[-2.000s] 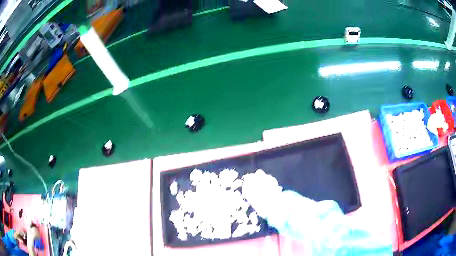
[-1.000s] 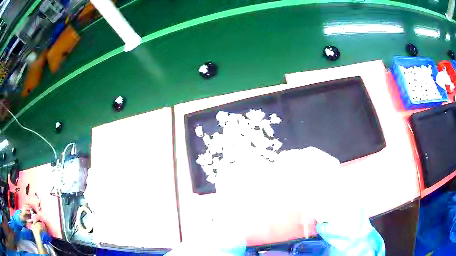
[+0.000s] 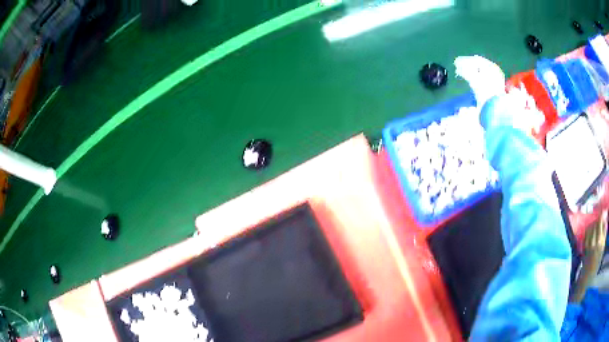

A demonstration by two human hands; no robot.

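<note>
My right hand [image 3: 482,77], in a white glove below a light-blue sleeve, reaches over the far edge of the blue bin [image 3: 409,187], which is full of small white plastic parts [image 3: 441,157]. Its fingers point left towards a black round holder [image 3: 433,75] on the green surface, with a gap between. No white part shows on that holder. Glare hides whether the glove holds anything. My left hand is out of the picture. The black parts tray [image 3: 274,267] lies lower left, with a heap of white parts [image 3: 163,315] in its left side.
More black holders stand along the green surface [image 3: 180,133]; one carries a white part [image 3: 257,154]. A red container [image 3: 544,93] with white parts and another blue bin [image 3: 577,80] are at right. A second black tray [image 3: 467,247] lies partly under my arm. A person's bare arm [image 3: 594,250] shows lower right.
The view has swung right. My right hand has moved from the parts tray to beyond the blue bin. My left hand, blurred with glare over the tray before, has left the picture.
</note>
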